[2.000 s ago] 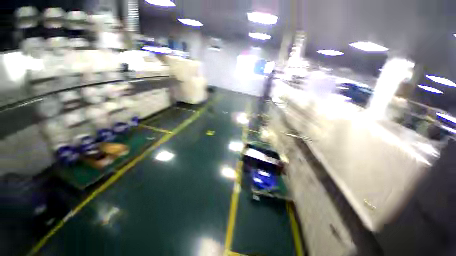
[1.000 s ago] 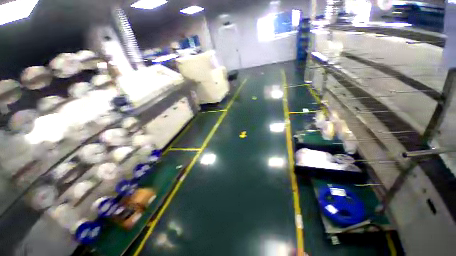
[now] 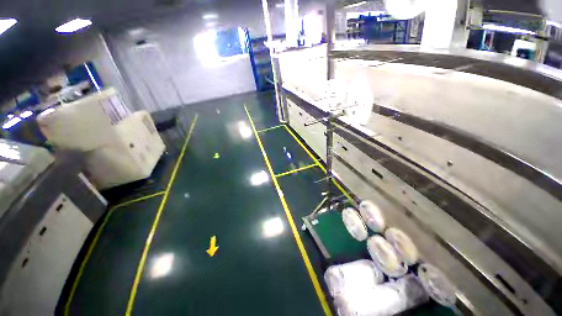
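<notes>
Neither of my hands is in view. Nearest in front of me is the green floor (image 3: 203,203) with yellow lines and a yellow arrow (image 3: 212,247). At the lower right, white component reels (image 3: 385,253) stand on a low green cart (image 3: 336,233). White wrapped bundles (image 3: 363,287) lie beside the reels, cut off by the bottom edge.
A long white machine (image 3: 456,136) with dark bands runs along the right. A metal post (image 3: 329,133) stands beside it. At the left are a beige machine (image 3: 126,145) and a white cabinet (image 3: 46,247). A blue rack (image 3: 262,62) stands by the far wall.
The view has moved forward along the aisle and turned right. The left reel rack and the blue reel on the right have left the view. White reels on the right cart now show.
</notes>
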